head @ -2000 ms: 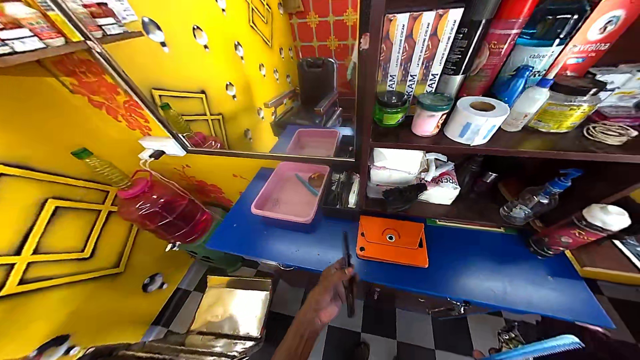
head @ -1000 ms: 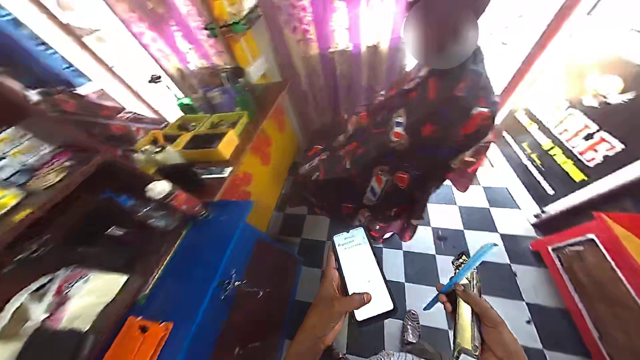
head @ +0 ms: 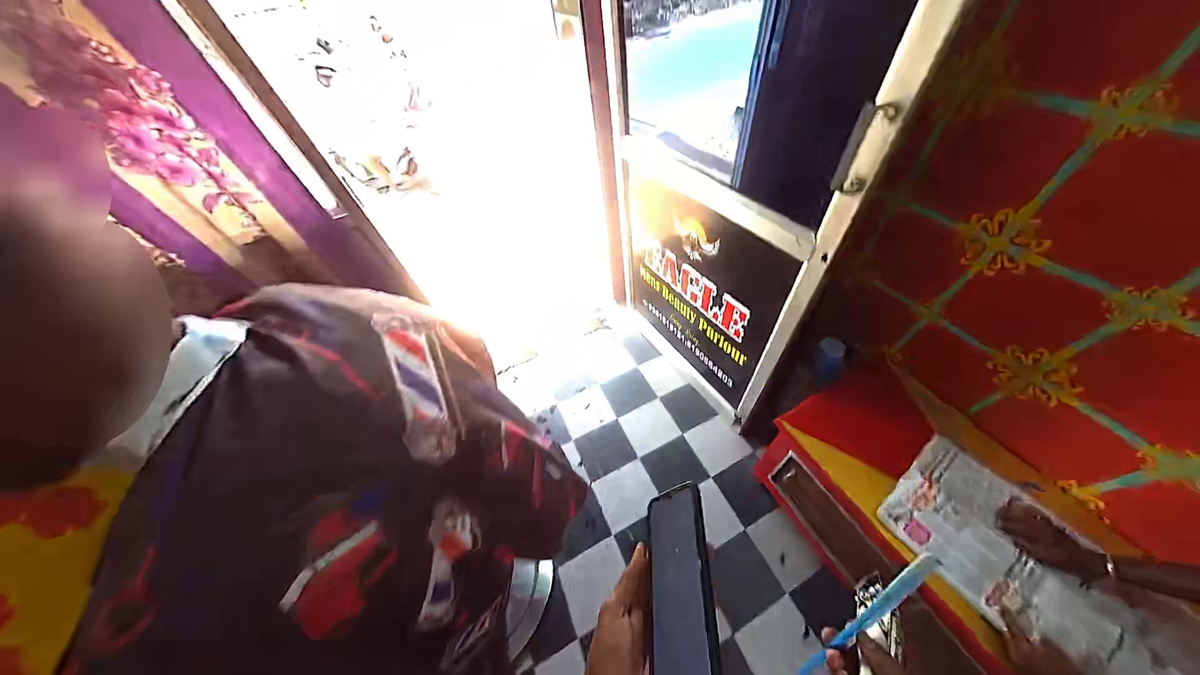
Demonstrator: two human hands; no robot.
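Observation:
My left hand [head: 621, 619] grips a dark mobile phone [head: 682, 586] upright at the bottom centre, its screen dark. At the bottom right, my right hand [head: 867, 656] holds a light blue comb [head: 881, 605] together with a metallic tool [head: 872, 592], perhaps a hair clipper; its lower part is hidden. To the left of the phone sits a person in a dark barber's cape [head: 375, 506] with a barber-pole print, the head blurred at the left edge.
Another person's hands rest on a newspaper [head: 956, 534] over a red and yellow bench [head: 844, 422] at right. Behind are a bright doorway and a glazed door [head: 712, 281] with lettering. A purple floral curtain [head: 178, 141] hangs at left above a chequered floor [head: 628, 478].
The phone's screen, lit one second ago, is now dark. The view has swung from the blue counter and mirror to the doorway. The comb stays in my right hand.

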